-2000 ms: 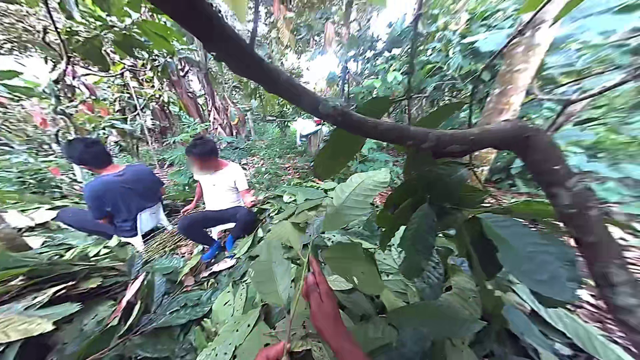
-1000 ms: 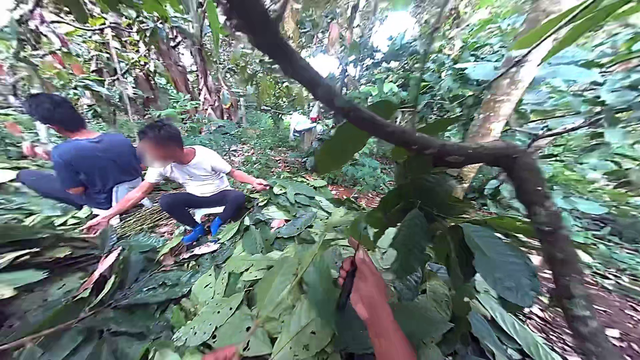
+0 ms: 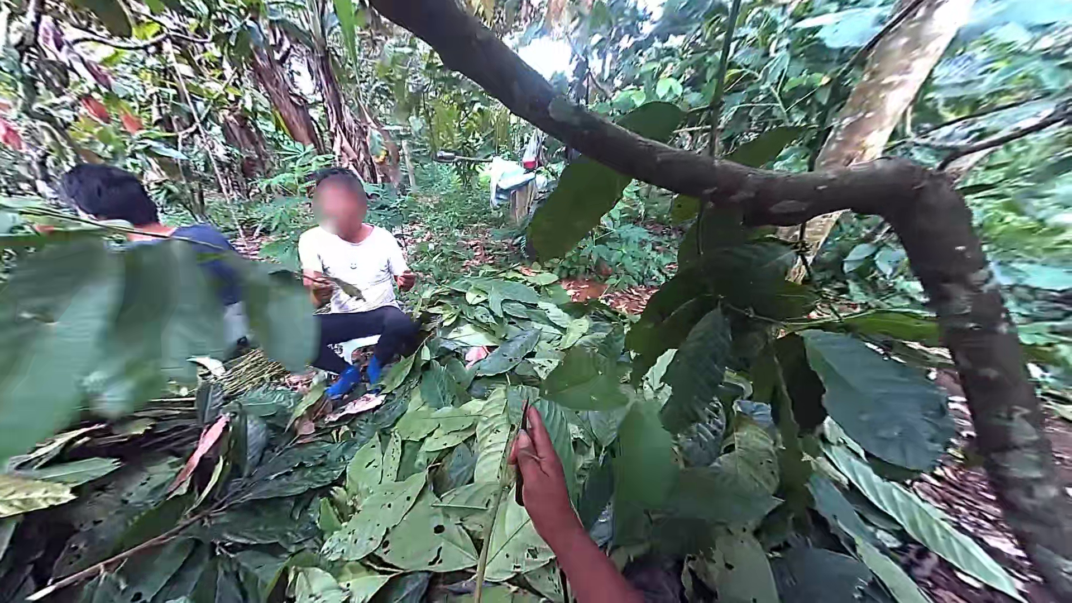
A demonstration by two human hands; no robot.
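Note:
My right hand (image 3: 540,469) is raised at the lower centre, its fingers closed around a thin dark tool (image 3: 521,469), perhaps a knife; its blade is hard to make out. Close beside that hand stands a slender green stem (image 3: 490,536), running down to the bottom edge; whether the fingers touch it I cannot tell. Below and around the hand lies a broad heap of large green leaves (image 3: 427,532), several with holes. My left hand is out of the frame.
A thick branch (image 3: 653,163) arches across the top and down the right side, with leaves hanging beneath it. A person in a white shirt (image 3: 356,264) sits at the left, another in dark blue (image 3: 197,251) beside them. Blurred leaves (image 3: 142,327) cross the left foreground.
My left hand, partly seen at the bottom edge earlier, has left the view. Large blurred leaves have come into the left foreground. The person in white has drawn in the outstretched arms.

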